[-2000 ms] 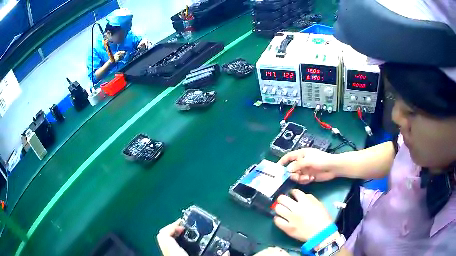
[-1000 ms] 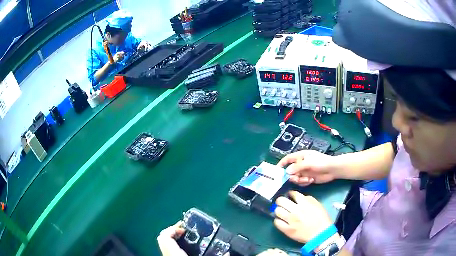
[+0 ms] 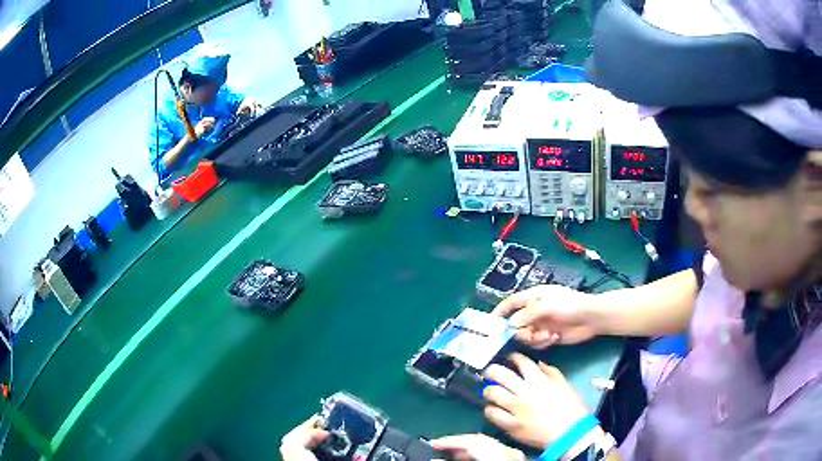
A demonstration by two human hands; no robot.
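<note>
An open trail camera unit (image 3: pixel 353 429) lies at the bottom edge of the view, its ringed front half on the left and a dark inner half on the right. My left hand (image 3: pixel 305 439) grips the left edge of the ringed half. My right hand (image 3: pixel 478 447) is cut off by the bottom edge, with its fingers at the right end of the dark half. Whether it grips the unit cannot be told.
At right, a person with a blue wristband holds a blue-and-white card (image 3: pixel 472 337) over another open unit (image 3: pixel 433 365). Behind are a third open unit (image 3: pixel 507 273), power supplies (image 3: pixel 559 171) with red leads, loose units (image 3: pixel 266 284), a black tray (image 3: pixel 225 162) and a second person.
The bench and its objects sit slightly lower and further left in the view. The open unit has shifted slightly left and down. More of my right hand shows beside it.
</note>
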